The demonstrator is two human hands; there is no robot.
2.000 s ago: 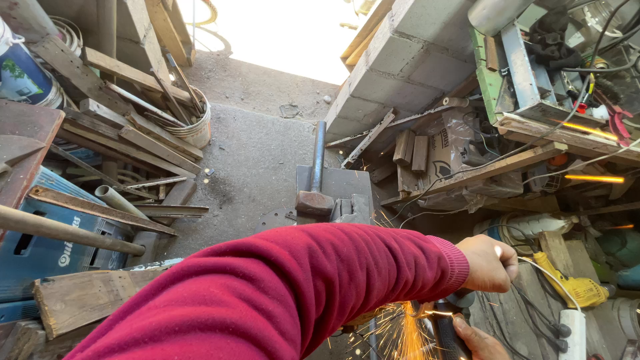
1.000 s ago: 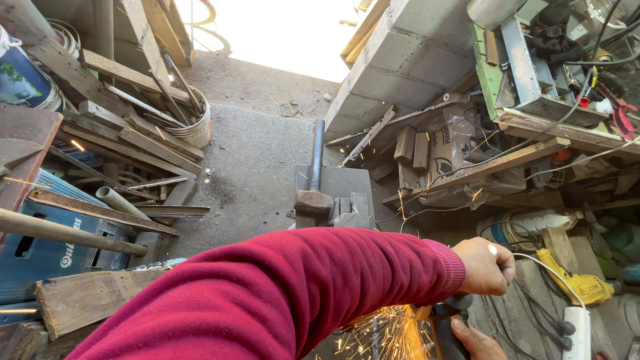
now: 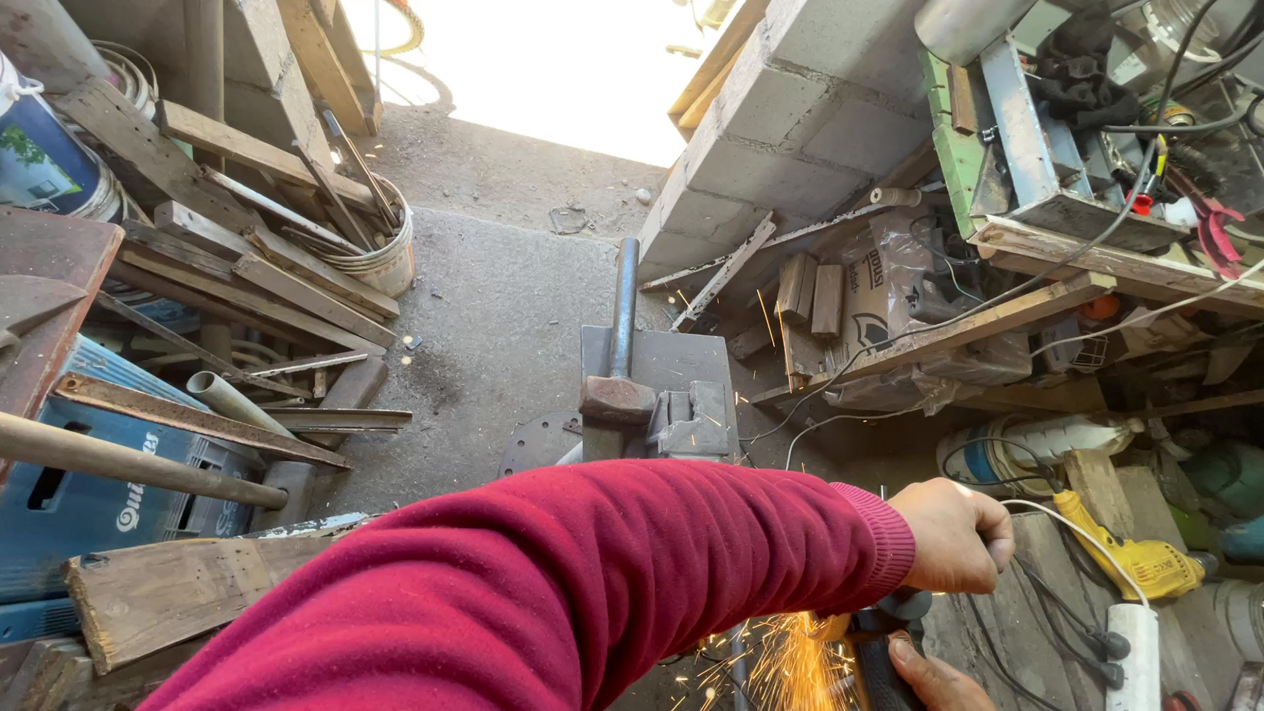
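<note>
My left arm, in a red sleeve, reaches across the lower middle. My left hand has its fingers curled in; what lies inside them is hidden. Just below it, my right hand grips the black body of a power tool, apparently an angle grinder, partly cut off by the bottom edge. Orange sparks spray to the left of the tool. The sleeve hides the contact point and the workpiece. Beyond the arm, a sledgehammer with a blue-grey handle rests beside a metal bench vise.
Wood offcuts fill a bucket at left, near a blue crate. A concrete block wall stands ahead. At right are a cluttered shelf, a yellow power drill, a white power strip and loose cables.
Both hands stay in nearly the same place. The sparks continue with a changed spread; the long orange streaks at the right in the oldest frame are gone.
</note>
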